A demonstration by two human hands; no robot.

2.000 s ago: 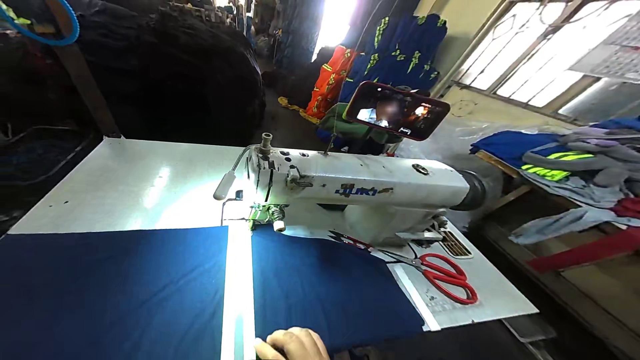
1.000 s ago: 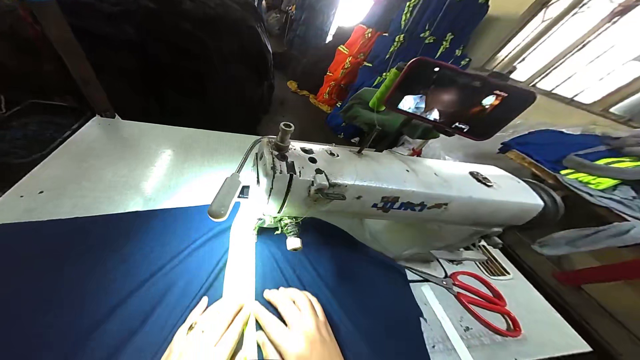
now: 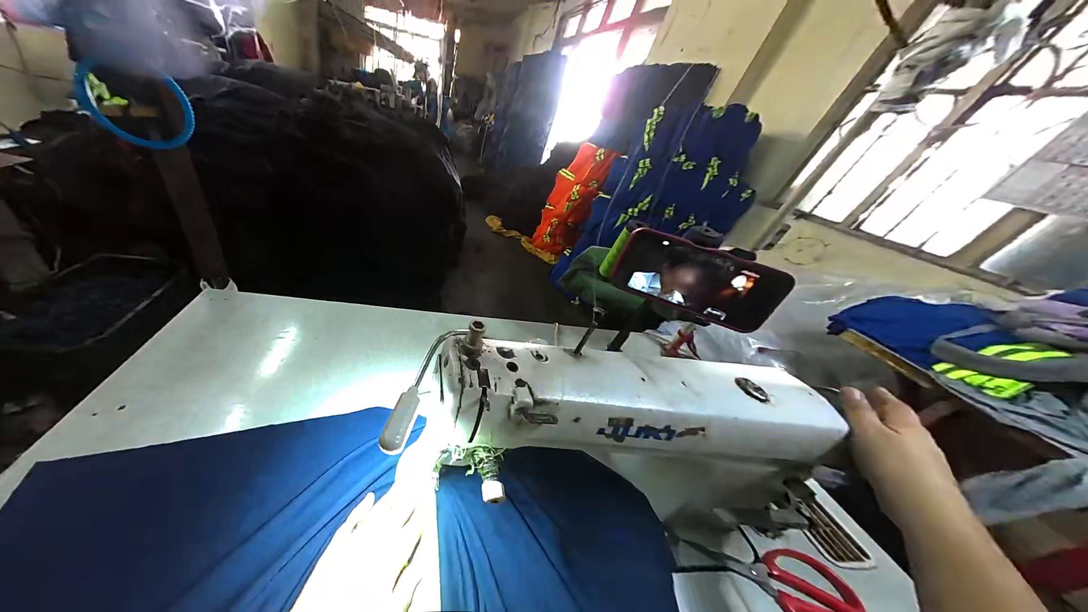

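A white Juki sewing machine stands on the pale table. Navy blue fabric spreads from the left to below its needle area, bunched into folds at the middle. My left hand lies on the fabric just in front of the needle area, washed out by the lamp; its hold on the cloth is unclear. At the machine's far right end, my right hand reaches to the handwheel side, its fingers partly hidden behind the housing. Red-handled scissors lie at the machine's base.
A phone is mounted behind the machine. The white tabletop extends left, beside a large dark heap. Folded garments lie on a surface at right. Orange and blue garments stand in stacks behind.
My right hand has gone from the fabric before the needle to the machine's right end. My left hand has moved closer to the needle area, and the fabric is more bunched. The view has shifted up.
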